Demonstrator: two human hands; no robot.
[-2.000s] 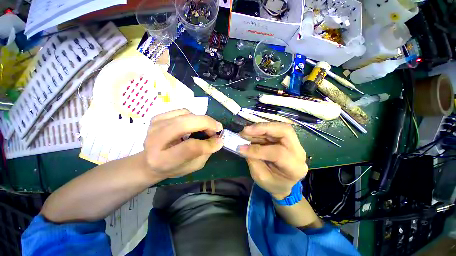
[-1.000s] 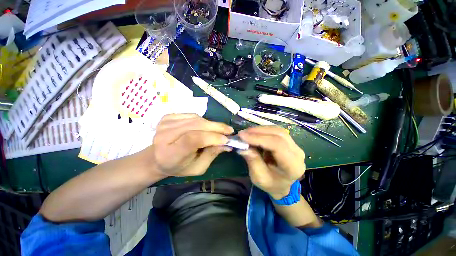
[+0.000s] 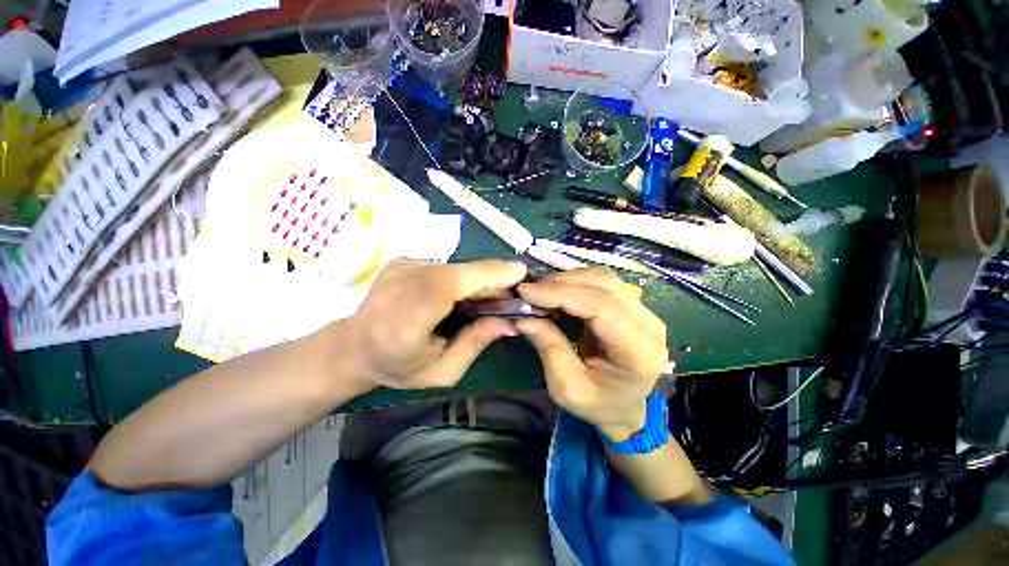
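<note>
A small dark electronic unit (image 3: 511, 308) is held between the fingertips of both hands, above the bench's front edge. Only a narrow dark strip with a small bright spot shows; the fingers hide the rest. My left hand (image 3: 426, 321) grips it from the left with thumb and fingers. My right hand (image 3: 597, 343), with a blue band at the wrist, grips it from the right. The two hands' fingertips nearly meet. I cannot tell whether a cover is on the unit.
Slim tools (image 3: 664, 290) and a thick off-white handle (image 3: 664, 236) lie right of centre. A sticker sheet (image 3: 238, 299) and part sheets (image 3: 122, 144) are at left. Clear cups (image 3: 603, 127), white boxes (image 3: 586, 55) and a brown tape roll (image 3: 960, 210) stand beyond and right.
The hands have drawn together around the unit and tilted it. The pale flat face seen between the fingers earlier is no longer visible; a dark edge shows now.
</note>
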